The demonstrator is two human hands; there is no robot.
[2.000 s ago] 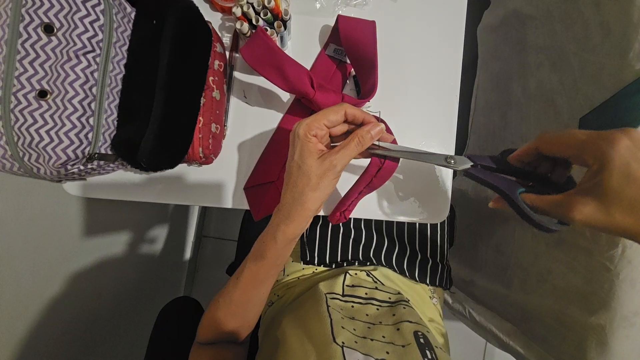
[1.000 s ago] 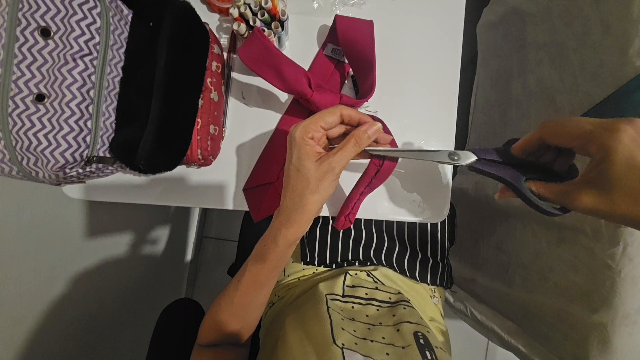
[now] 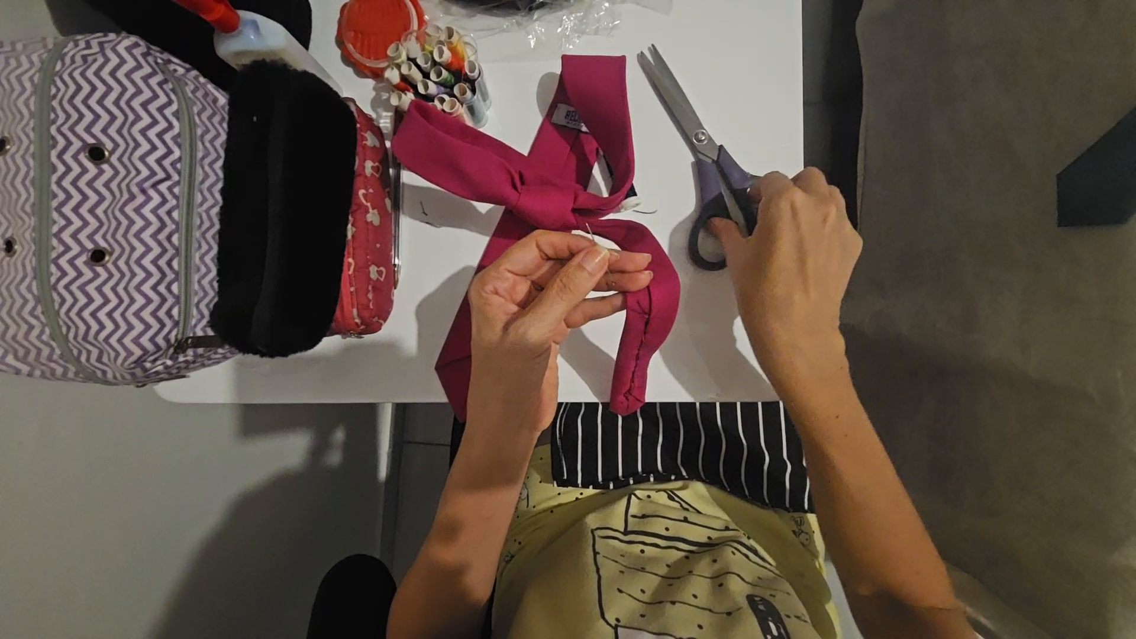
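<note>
A magenta necktie [image 3: 548, 206], knotted and looped, lies on the white table, a stitched seam running along its narrow end, which curls down to the table's near edge. Over the tie, my left hand [image 3: 555, 311] pinches something very thin, seemingly a needle or thread end, between thumb and fingertips. Scissors [image 3: 701, 138] with dark purple handles rest on the table right of the tie, blades pointing away and nearly closed. My right hand [image 3: 790, 240] has its fingers on the scissors' handle; whether it still grips them is unclear. A bit of white thread lies beside the knot.
At the left stand a purple-and-white zigzag bag [image 3: 133, 204] with black fleece and a red patterned pouch [image 3: 368, 222]. Thread spools [image 3: 439, 75] in a clear container, a red round lid [image 3: 380, 34] and clear plastic wrapping [image 3: 555, 22] are at the back. A grey covered surface [image 3: 985, 293] lies right.
The scissors have gone from my left fingertips to the table at the right, blades now pointing away. My right hand has moved in over the table with them. My left hand keeps its pinch.
</note>
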